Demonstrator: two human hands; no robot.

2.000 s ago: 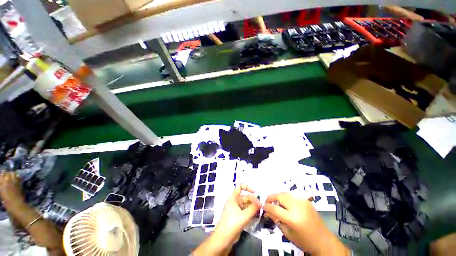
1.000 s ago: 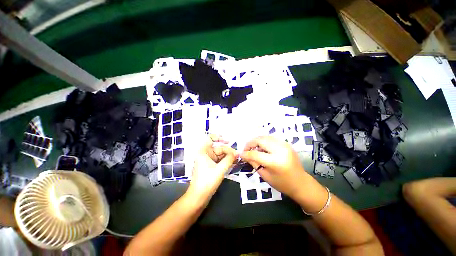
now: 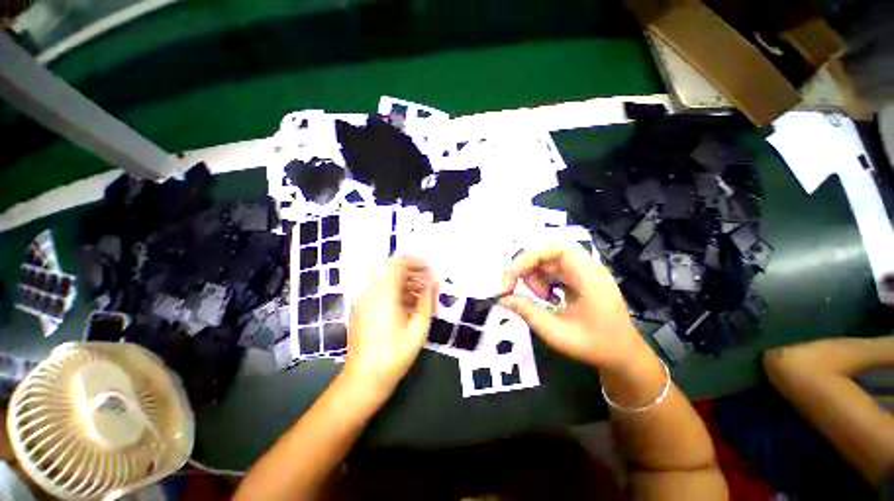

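A small sticker sheet with dark squares point(image 3: 474, 312) lies between my hands, tilted, its left end hidden by my left hand. My left hand point(image 3: 390, 318) has its fingers curled at that end; what is inside them is hidden. My right hand point(image 3: 578, 311) pinches a small thin dark piece point(image 3: 499, 297), perhaps an adhesive pad, between thumb and forefinger at the sheet's upper right corner. A longer gridded sticker sheet point(image 3: 321, 283) lies left of my left hand. White waste sheets point(image 3: 500, 171) are piled behind my hands.
Heaps of black plastic parts lie left point(image 3: 181, 264) and right point(image 3: 676, 235). A black scrap pile point(image 3: 384, 161) tops the waste sheets. A cream fan point(image 3: 103, 421) is at lower left. A cardboard box point(image 3: 730, 59) is at upper right. Another person's arm point(image 3: 833, 387) is at right.
The view has tilted down from the oldest frame. My hands, close together at the fingertips before, are now apart. The small sheet's dark squares now show between them.
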